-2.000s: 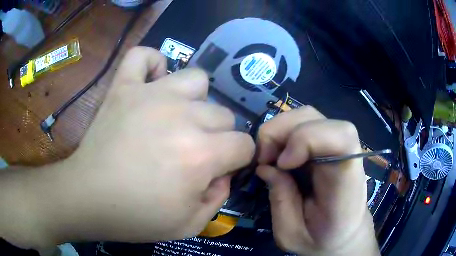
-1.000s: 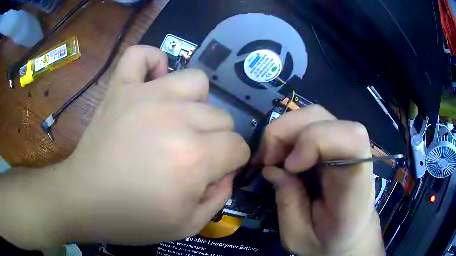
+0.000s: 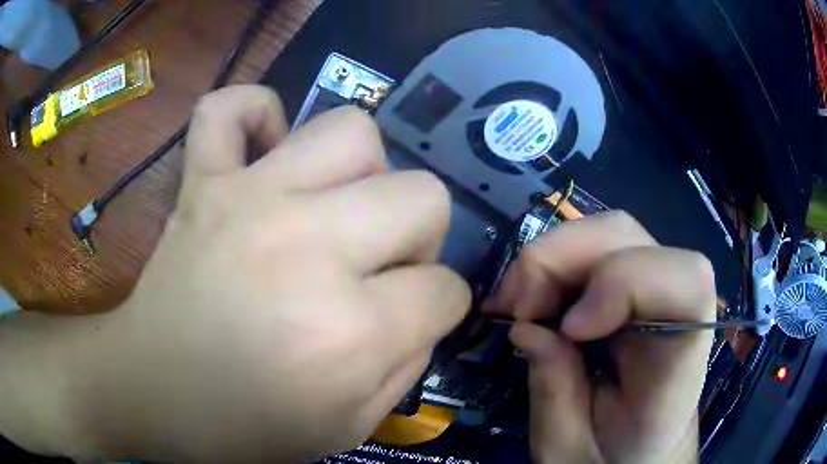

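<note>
An opened laptop lies before me, with a round silver-grey cooling fan (image 3: 435,136) at the top. My left hand (image 3: 290,281) is bare, its fingers curled over the laptop left of centre; what its fingertips touch is hidden. My right hand (image 3: 608,335) holds a thin dark tool (image 3: 694,324), pinched between thumb and fingers, its tip pointing left near my left fingertips. Thin fan wires (image 3: 564,195) run from the fan towards my right hand. The black battery (image 3: 413,451) with white print and an orange-yellow patch (image 3: 413,423) show at the bottom edge.
On the brown wood (image 3: 54,199) at left lie a yellow packet (image 3: 95,93) and a black cable with an angled plug (image 3: 88,216). A whitish object (image 3: 38,32) is at upper left. A small white desk fan (image 3: 802,306) stands at right.
The laptop's fan appears further right. My right hand with the tool has shifted right and slightly down. My left hand's fingers have spread a little over the laptop, and the battery shows less.
</note>
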